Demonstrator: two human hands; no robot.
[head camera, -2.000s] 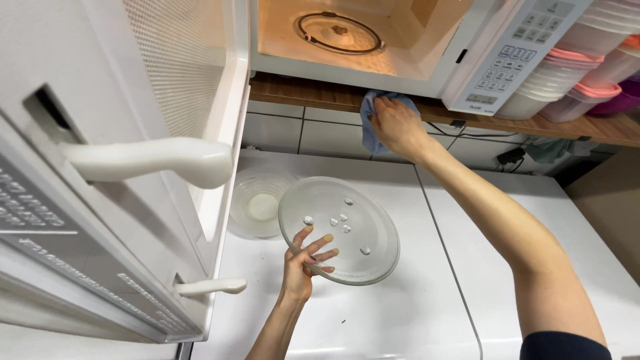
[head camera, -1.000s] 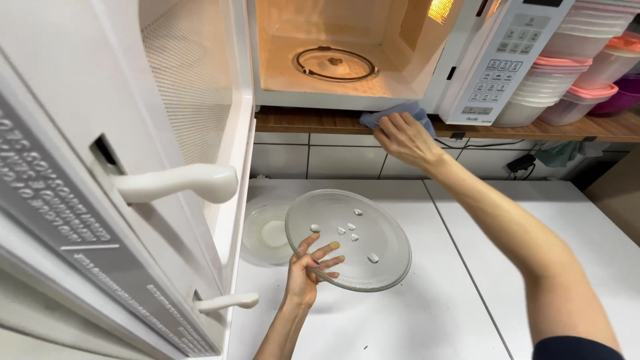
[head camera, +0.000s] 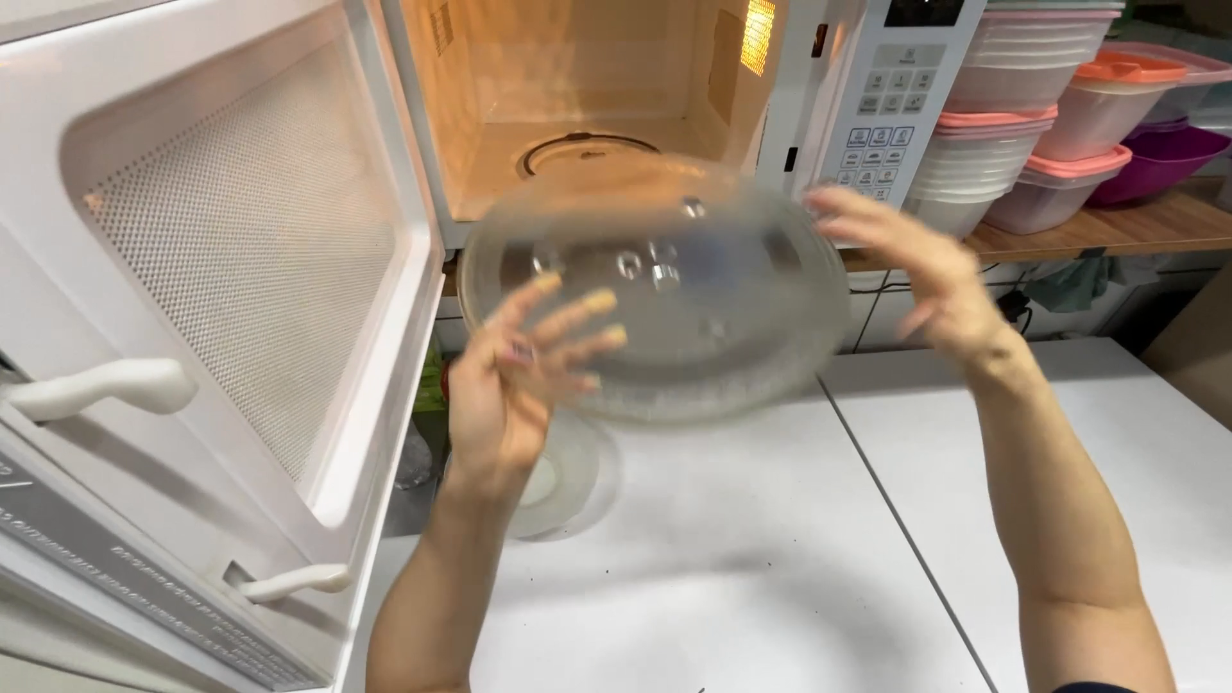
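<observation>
My left hand (head camera: 525, 375) holds a round glass microwave turntable plate (head camera: 731, 356) by its left edge, fingers spread beneath the see-through glass. Raised in front of the open microwave (head camera: 592, 87), the plate is tilted and blurred. Inside the oven, the dark roller ring (head camera: 549, 149) lies on the floor, partly covered by the plate. Fingers apart, my right hand (head camera: 914, 274) is by the plate's right rim; whether it touches the rim cannot be told. A bluish patch, possibly the cloth, shows faintly through the glass.
The microwave door (head camera: 250, 241) with its white latch hooks stands open at left. Stacked plastic containers (head camera: 982, 144) sit on the wooden shelf (head camera: 1116, 226) at right. A round translucent lid or dish (head camera: 568, 481) lies on the white surface (head camera: 693, 597) below.
My left hand has lifted the glass plate up toward the oven opening. My right hand has let go of the blue cloth it held at the shelf edge and moved right, beside the plate.
</observation>
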